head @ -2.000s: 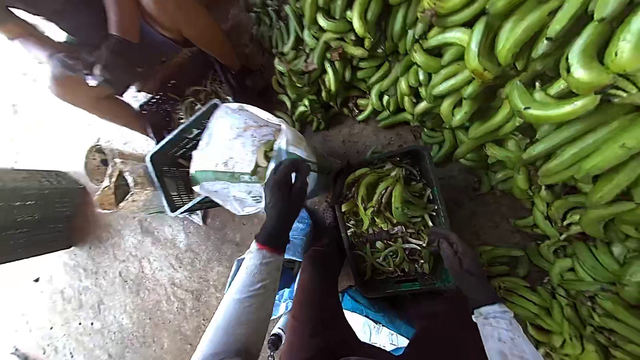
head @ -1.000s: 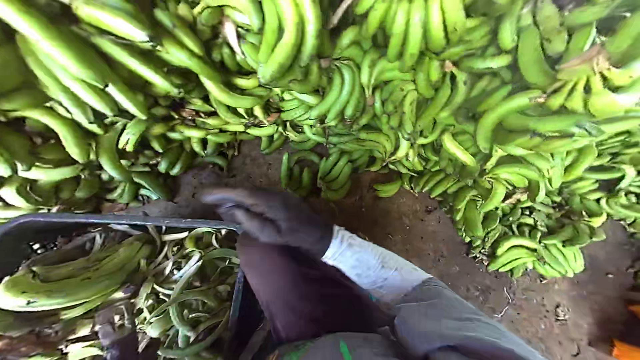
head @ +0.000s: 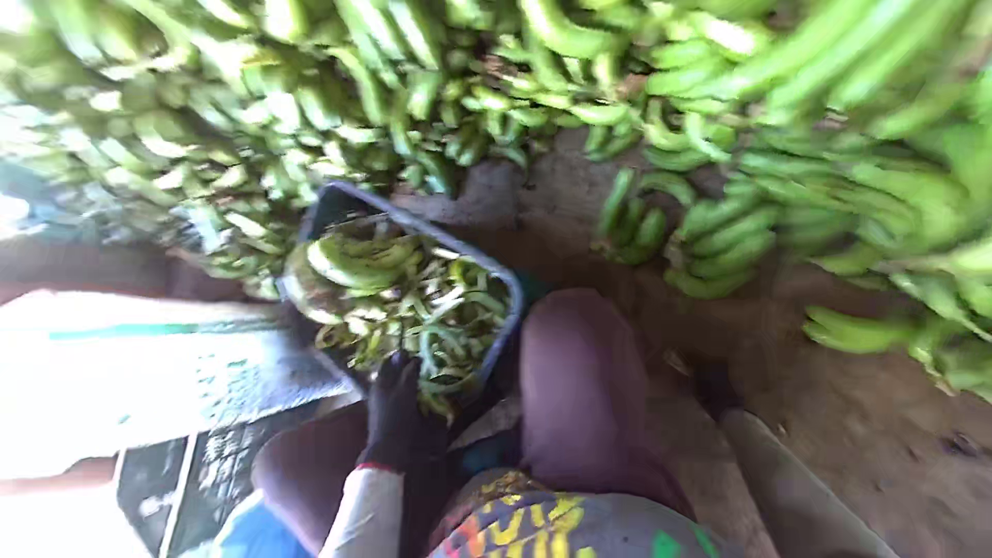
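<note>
My left hand (head: 399,411), in a dark glove with a red band at the wrist, is at the near edge of a dark plastic crate (head: 449,242); blur hides whether its fingers grip anything. Inside the crate lie a bunch of green bananas or plantains (head: 360,263) and many thin, curved green pieces (head: 446,325). My right hand (head: 717,387), also dark-gloved, is low over the floor to the right of my knee, near a few small green bunches (head: 717,244). Its fingers are blurred and partly in shadow.
A large heap of green bananas or plantains (head: 573,39) spans the far side and the right. At the left are a bright white sack (head: 139,372) and a dark crate (head: 155,480). My knee (head: 581,372) rises beside the crate of pieces.
The view has swung twice. My left hand, at a white sack two seconds ago, is now at the crate's near edge. My right hand has moved from beside the crate to the floor at the right.
</note>
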